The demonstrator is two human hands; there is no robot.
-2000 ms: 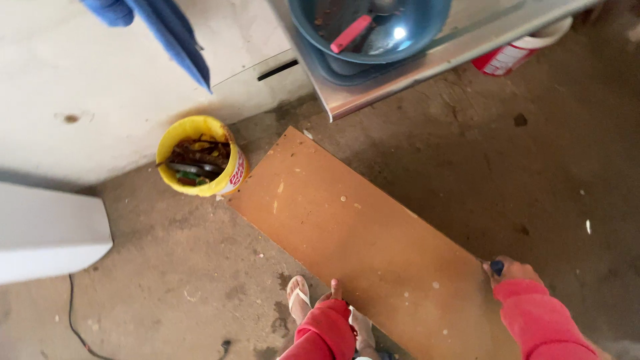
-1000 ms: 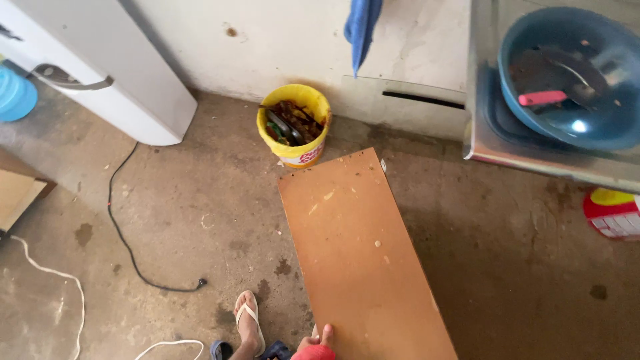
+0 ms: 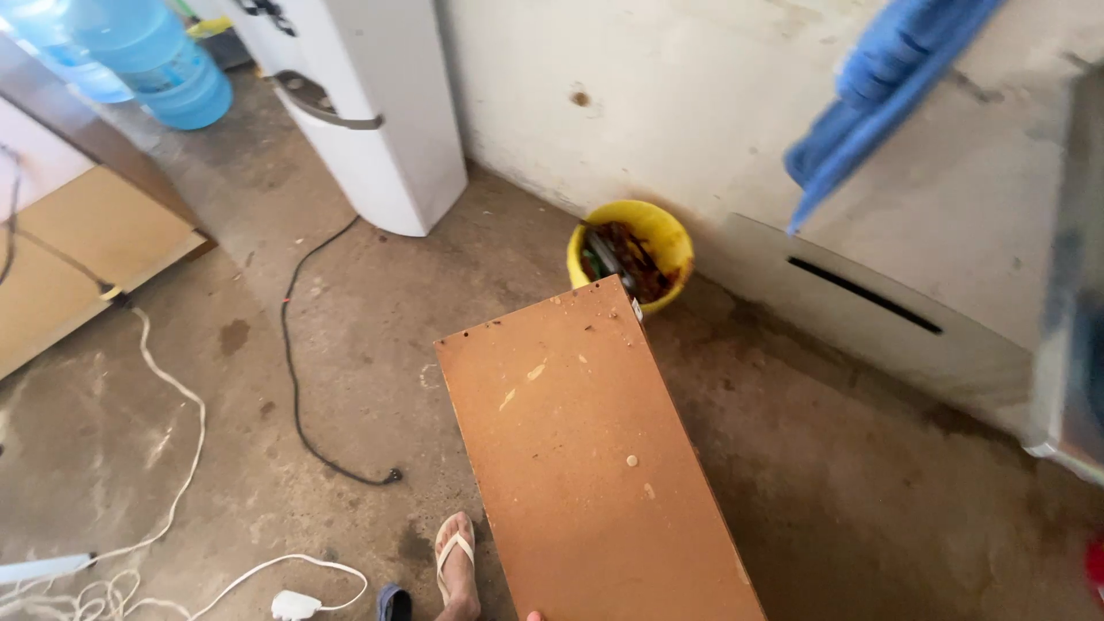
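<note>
A long brown wooden board (image 3: 595,457) reaches up from the bottom edge of the head view, with small holes along its far end and pale scuffs on its face. Only a fingertip of my left hand (image 3: 535,616) shows, at the board's near edge; how the rest of that hand holds it is hidden below the frame. My right hand is out of view. Just beyond the board's far corner stands a yellow bucket (image 3: 673,250) with dark scraps inside, partly covered by that corner.
A white water dispenser (image 3: 414,129) stands by the wall, its black cord (image 3: 289,362) on the floor. Blue water jugs (image 3: 181,86), a light wooden panel (image 3: 103,250) and a white extension cord (image 3: 194,448) lie left. A blue cloth (image 3: 880,95) hangs right. My sandalled foot (image 3: 455,561) is beside the board.
The view has swung left by a large amount. The board has turned so that it points more nearly straight ahead. My right hand, on the board's edge two seconds ago, has left the view.
</note>
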